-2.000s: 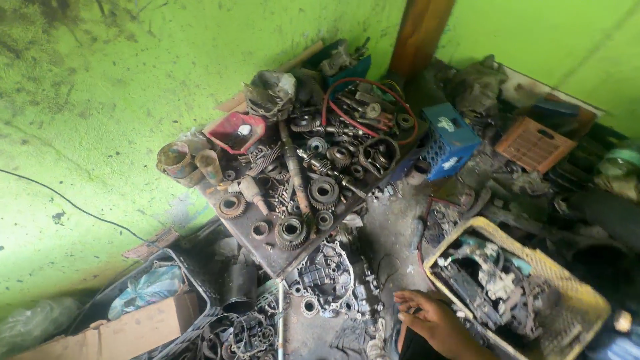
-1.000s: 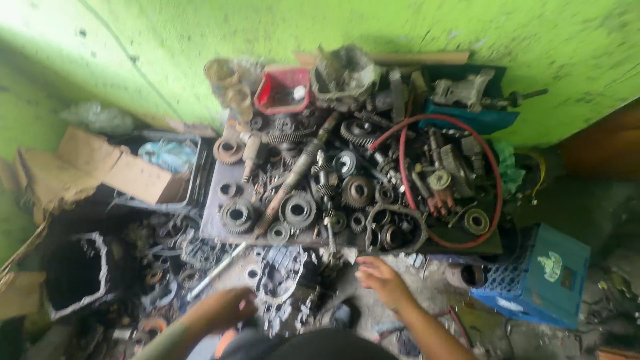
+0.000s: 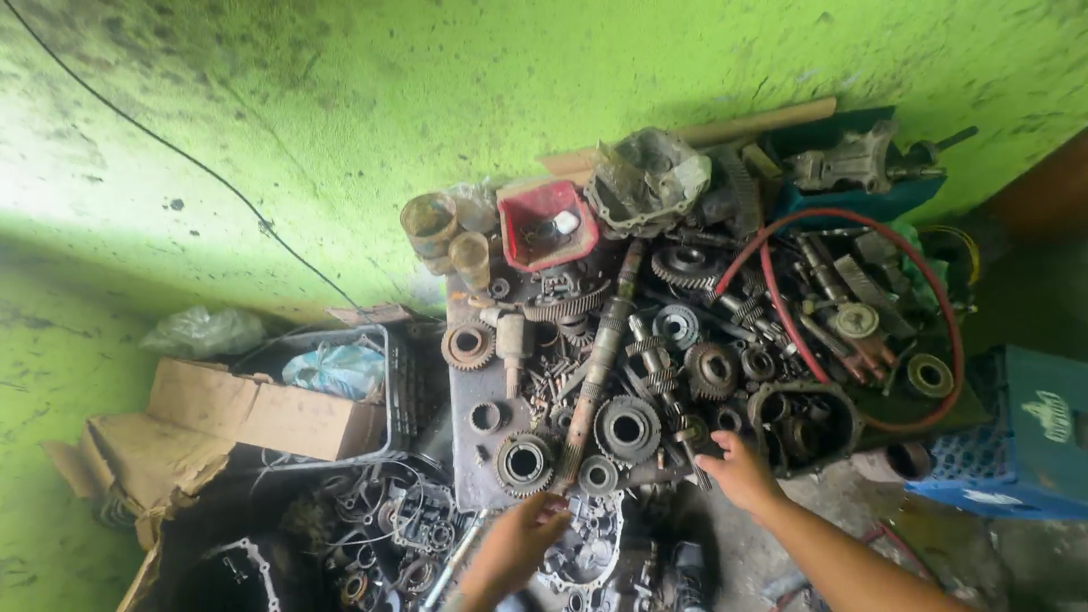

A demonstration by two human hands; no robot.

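My left hand (image 3: 518, 540) is at the table's front edge, just below the splined end of a long metal shaft (image 3: 602, 357); whether it touches the shaft cannot be told. My right hand (image 3: 738, 472) has its fingers apart beside the lower end of a geared shaft (image 3: 659, 374), near a metal housing (image 3: 803, 425). Between the hands lie a large gear (image 3: 627, 429) and a smaller ring gear (image 3: 598, 475). Another toothed gear (image 3: 523, 463) rests above my left hand. A cast aluminium housing (image 3: 586, 540) is below the table's edge.
A red tray (image 3: 548, 225), plastic cups (image 3: 429, 223) and a bell-shaped housing (image 3: 650, 183) stand along the green wall. A red hose (image 3: 954, 340) loops over parts at right. A blue crate (image 3: 1003, 433) stands right; a black crate (image 3: 395, 382) with cardboard (image 3: 306, 421) stands left.
Both hands have moved up to the table's front edge; two seconds ago only one hand showed, beside the yellow crate. The view has swung away from that crate toward the table.
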